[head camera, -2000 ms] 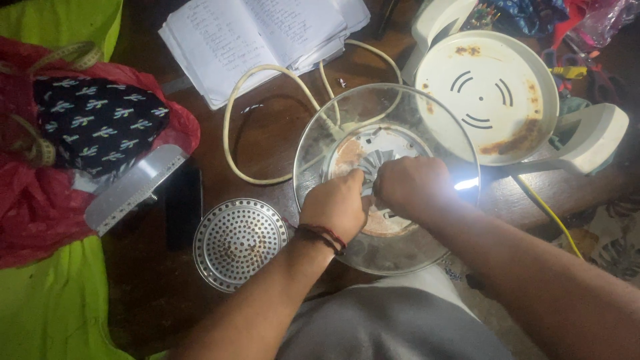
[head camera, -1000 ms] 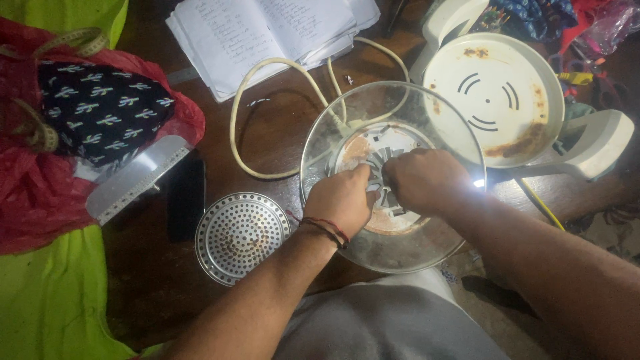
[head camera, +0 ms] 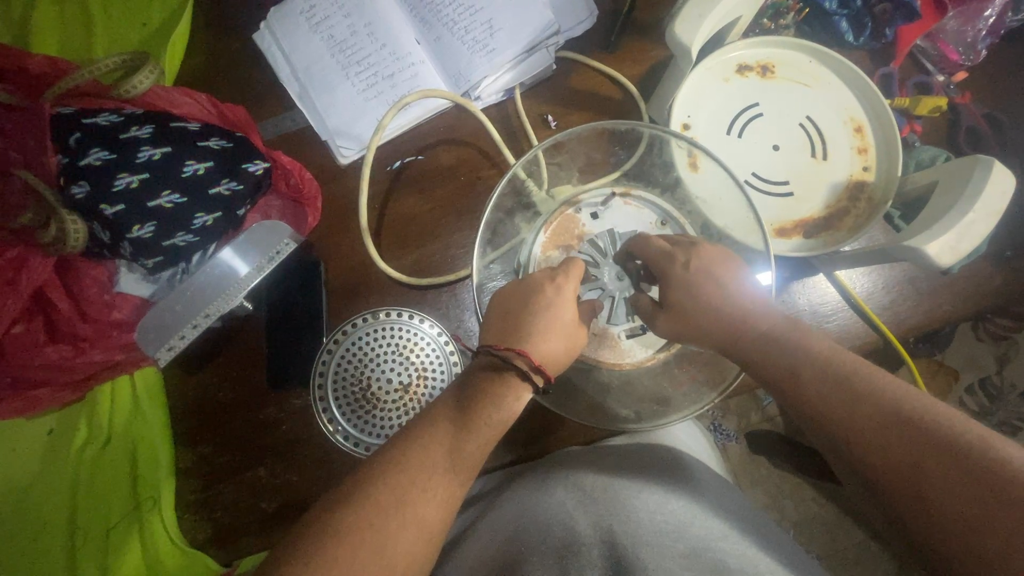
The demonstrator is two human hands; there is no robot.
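A round glass lid with a metal rim [head camera: 632, 396] lies in front of me, around or over a rust-stained white round base [head camera: 564, 232]; which one I cannot tell. At its middle is a grey finned fan wheel [head camera: 606, 276]. My left hand [head camera: 540, 316] touches the wheel's left side, thumb at the fins. My right hand [head camera: 688, 292] has its bent fingers on the wheel's right edge, partly hiding it. A perforated metal disc [head camera: 384, 380], stained brown, lies left of my left wrist. Beyond my right hand rests a white round housing [head camera: 784, 144] with curved slots and two handles.
A cream cable [head camera: 364, 200] loops behind the glass. Farther back lies an open notebook [head camera: 376, 64] with handwriting. At left are a red plastic bag [head camera: 72, 336], patterned black cloth [head camera: 160, 180], a metal strip [head camera: 216, 292] and a dark flat object [head camera: 294, 328]. A yellow cable [head camera: 876, 324] runs at right.
The fingers of my right hand have spread, and more of the fan wheel shows between my hands. Both hands stay at the wheel.
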